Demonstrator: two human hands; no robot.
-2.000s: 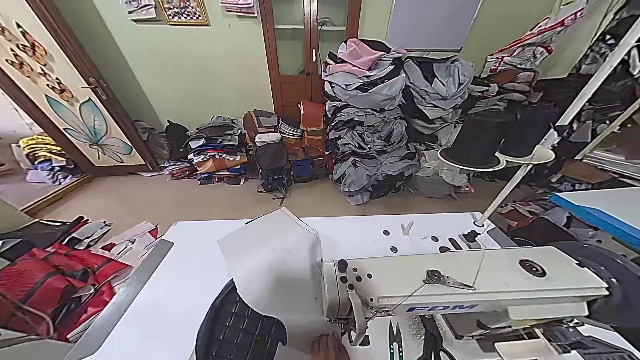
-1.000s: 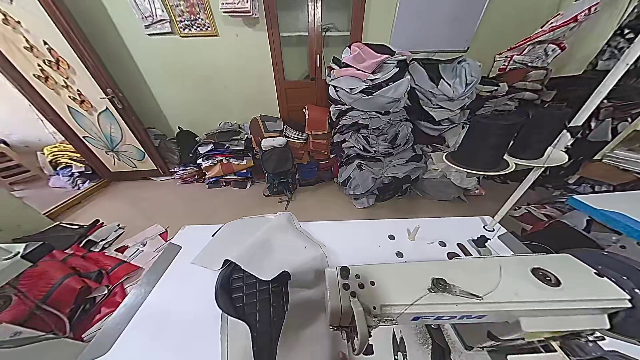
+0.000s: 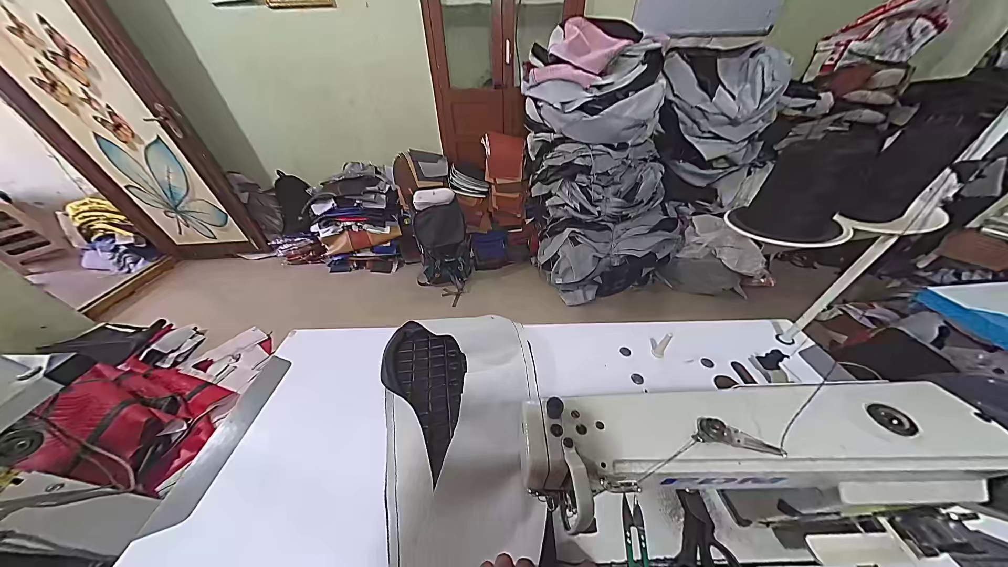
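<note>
A light grey fabric piece (image 3: 492,441) with a black quilted panel (image 3: 429,378) lies on the white table, left of the head of an industrial sewing machine (image 3: 740,441). At the bottom edge of the view, only the fingertips of a hand (image 3: 510,561) show on the fabric, just left of the machine's needle area. Which hand this is cannot be told for certain, nor whether it grips the fabric. The other hand is not clearly seen. Thread snips (image 3: 634,531) with green handles and black scissors (image 3: 699,528) lie below the machine arm.
Black thread cones (image 3: 803,189) stand on a holder at the right. Red bags (image 3: 118,417) are heaped left of the white table (image 3: 268,449). Grey fabric stacks (image 3: 602,189) and a black backpack (image 3: 441,232) stand on the floor beyond, near an open door (image 3: 150,134).
The grey fabric with its black quilted panel has turned and moved away from me along the table, beside the machine head.
</note>
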